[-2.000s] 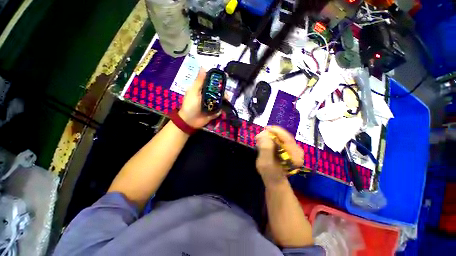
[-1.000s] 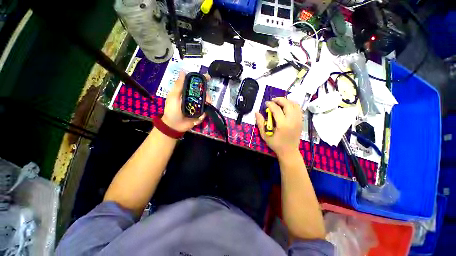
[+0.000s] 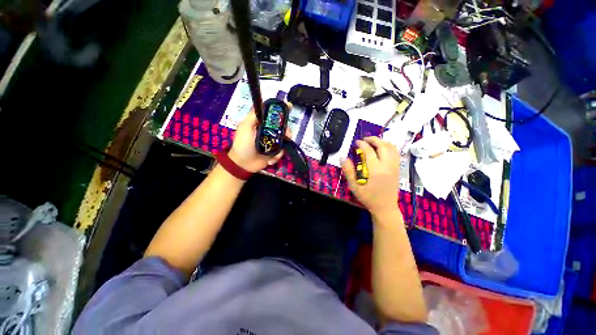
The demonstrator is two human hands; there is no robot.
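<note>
My left hand (image 3: 246, 145), with a red wristband, holds an open oval black unit (image 3: 272, 127) over the mat's front edge. A circuit board shows inside the unit, and a black cable hangs from it. My right hand (image 3: 377, 171) is closed around a yellow-and-black screwdriver handle (image 3: 361, 166); its shaft cannot be made out. A black oval housing part (image 3: 335, 131) lies on the sheets between my hands. Another black unit (image 3: 309, 97) lies behind it.
Crumpled white paper (image 3: 438, 163) and wires lie to the right. A black-handled tool (image 3: 468, 223) lies at the right mat edge. A blue bin (image 3: 539, 209) and a red bin (image 3: 503, 311) stand at right. A white socket block (image 3: 371, 27) stands behind. A dark blurred strand crosses the view.
Compared with two seconds ago, my right hand has moved up onto the printed sheets with the screwdriver. My left hand still holds the open unit. The camera view has shifted.
</note>
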